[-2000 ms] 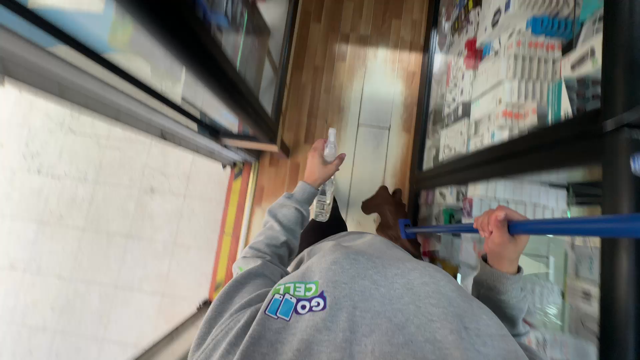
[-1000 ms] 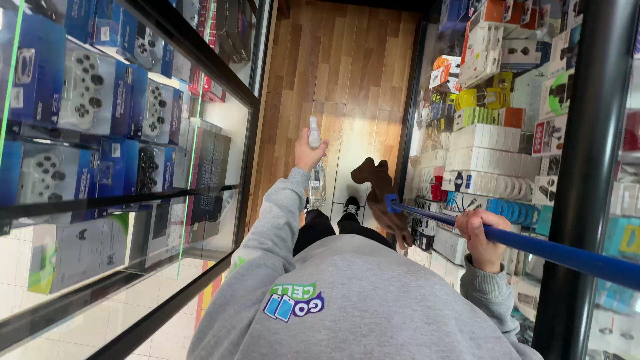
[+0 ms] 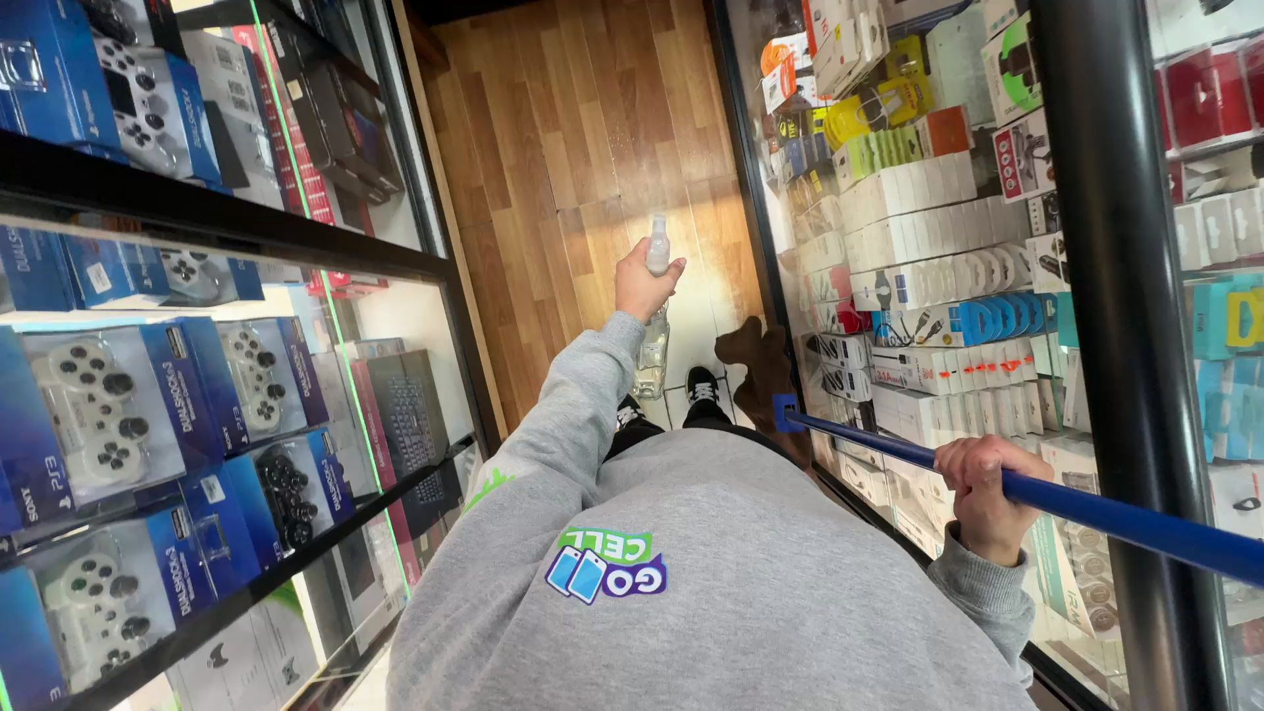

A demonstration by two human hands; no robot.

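Observation:
My left hand [image 3: 647,279] is closed around the neck of a clear spray bottle [image 3: 652,355], its white spray head showing above the fingers and some liquid in its body. My right hand [image 3: 990,491] grips a blue pole [image 3: 1106,509] that runs from the right edge down toward the floor. At the pole's lower end is a blue fitting with a brown cloth [image 3: 763,380], which hangs beside the foot of the right display case, near my shoes.
Glass display cases stand on both sides of a narrow wood-look floor [image 3: 583,138]. Boxed game controllers [image 3: 94,410] fill the left one, packaged accessories [image 3: 913,207] the right one. A thick black post [image 3: 1126,296] rises at the right.
The view has swung considerably, bringing the boxed controllers into sight on the left. Both hands keep their hold on the bottle and the pole.

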